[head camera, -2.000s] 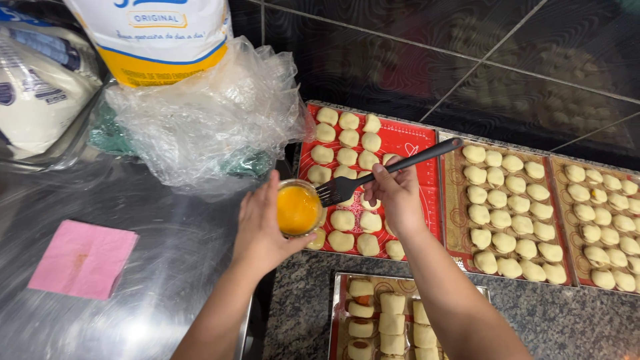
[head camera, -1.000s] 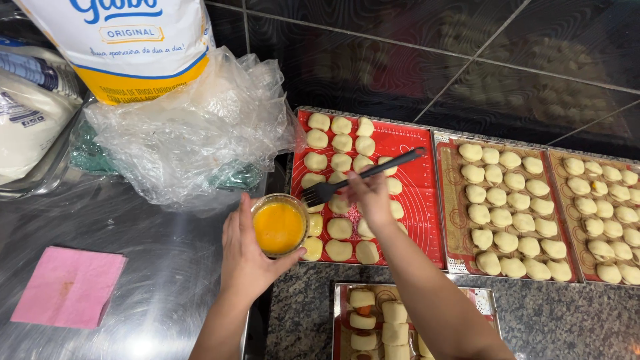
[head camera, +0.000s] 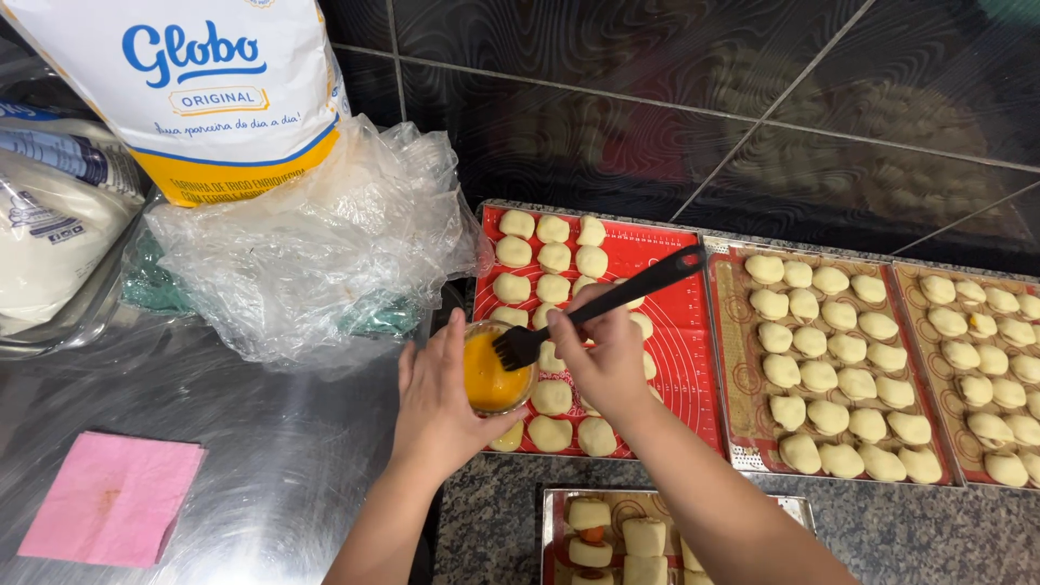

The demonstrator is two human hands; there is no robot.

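Observation:
My left hand (head camera: 443,406) is wrapped round a small clear bowl of beaten egg (head camera: 490,378), over the left edge of the red baking mat. In my right hand (head camera: 597,349) is a black pastry brush (head camera: 634,292), its bristles over the egg inside the bowl's rim; whether they touch the liquid I cannot tell. Rows of pale dough pieces (head camera: 552,396) lie on the red mat (head camera: 682,341) beneath and beside my hands. One piece at the near left corner (head camera: 508,437) looks yellow and glossy.
Two more trays of dough pieces (head camera: 819,375) (head camera: 991,357) stand to the right, and another tray (head camera: 554,536) is nearer me. A flour bag (head camera: 219,106), crumpled plastic (head camera: 309,244) and a pink napkin (head camera: 114,500) are on the left. Dark tiles (head camera: 569,138) rise behind.
The brush has come to the bowl; a second ago its bristles were over the dough to the right of it. My left hand still holds the bowl.

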